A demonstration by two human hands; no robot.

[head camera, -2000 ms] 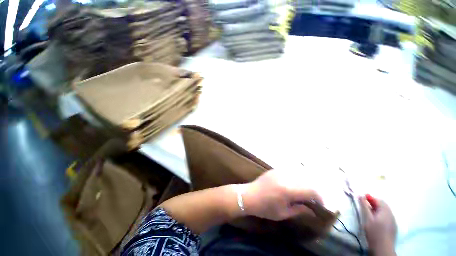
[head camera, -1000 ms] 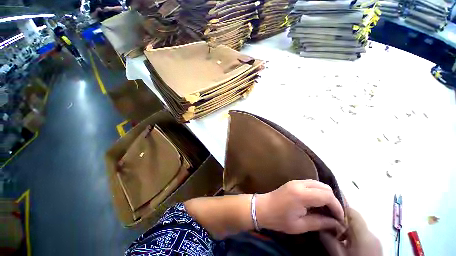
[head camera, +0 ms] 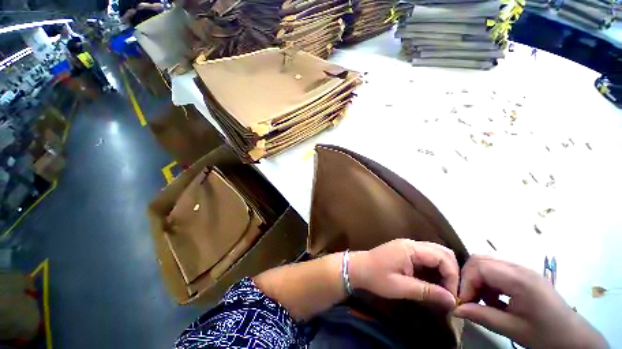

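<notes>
The brown fabric piece [head camera: 361,204] lies at the near table edge and over the lap, its curved edge running down to my hands. My left hand [head camera: 406,272] pinches the piece's edge between thumb and fingers. My right hand [head camera: 511,296] pinches the same spot; fingertips of both hands almost touch at a small tan bit of the edge [head camera: 457,302]. The thread snips [head camera: 550,269] lie on the white table beyond my right hand, their tips showing and the handle hidden behind the hand.
A stack of brown pieces [head camera: 273,102] is at the left table edge. A carton of brown pieces [head camera: 211,232] stands below it. Grey pieces [head camera: 450,37] are stacked at the far side. Small offcuts [head camera: 487,133] are scattered on the white table [head camera: 409,129]. A yellow-marked aisle runs at left.
The head view has swung left since the oldest frame. The red tool was in my right hand, then on the table, and is now out of sight. My right hand has come out from behind my left.
</notes>
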